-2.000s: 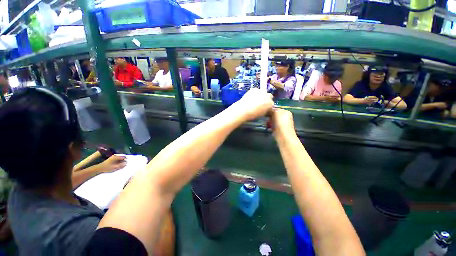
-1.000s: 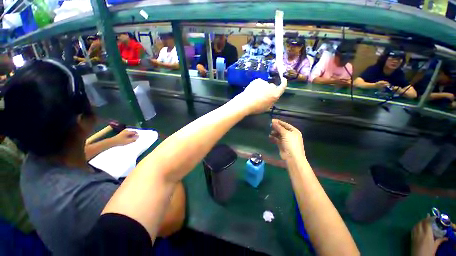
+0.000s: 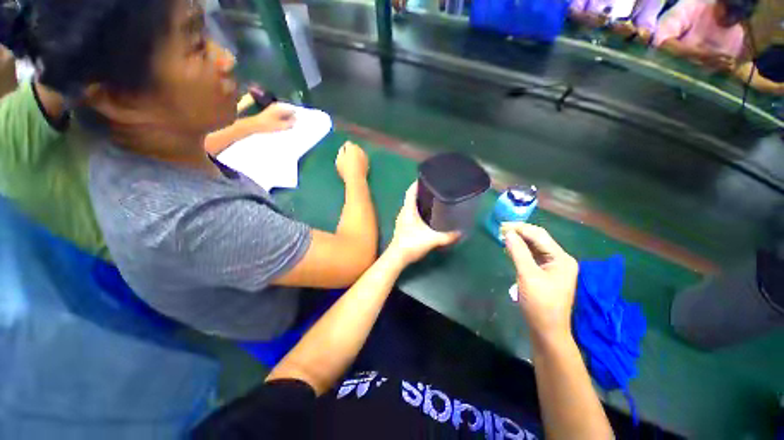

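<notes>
A grey speaker [image 3: 453,206] with a dark rounded top stands upright, leaning slightly, on the green bench [image 3: 468,296]. My left hand [image 3: 417,225] is wrapped around its left and lower side. A light-blue solvent bottle [image 3: 509,210] with a silvery top stands just right of it. My right hand [image 3: 546,275] is in front of the bottle, thumb and fingertips pinched near its lower edge; whether they hold something small cannot be told. A crumpled royal-blue cloth [image 3: 604,318] lies right of my right hand.
A neighbour [image 3: 198,198] sits close at the left, with a forearm on the bench and white sheets [image 3: 279,146] in front. Another grey unit [image 3: 731,305] is at the right. A small white scrap [image 3: 514,292] is beside my right wrist. The dark conveyor [image 3: 481,112] runs beyond the reddish edge strip.
Both hands have come down from the hanging white strip, which is out of view. My left hand has taken hold of the speaker. The view has tilted down and turned left.
</notes>
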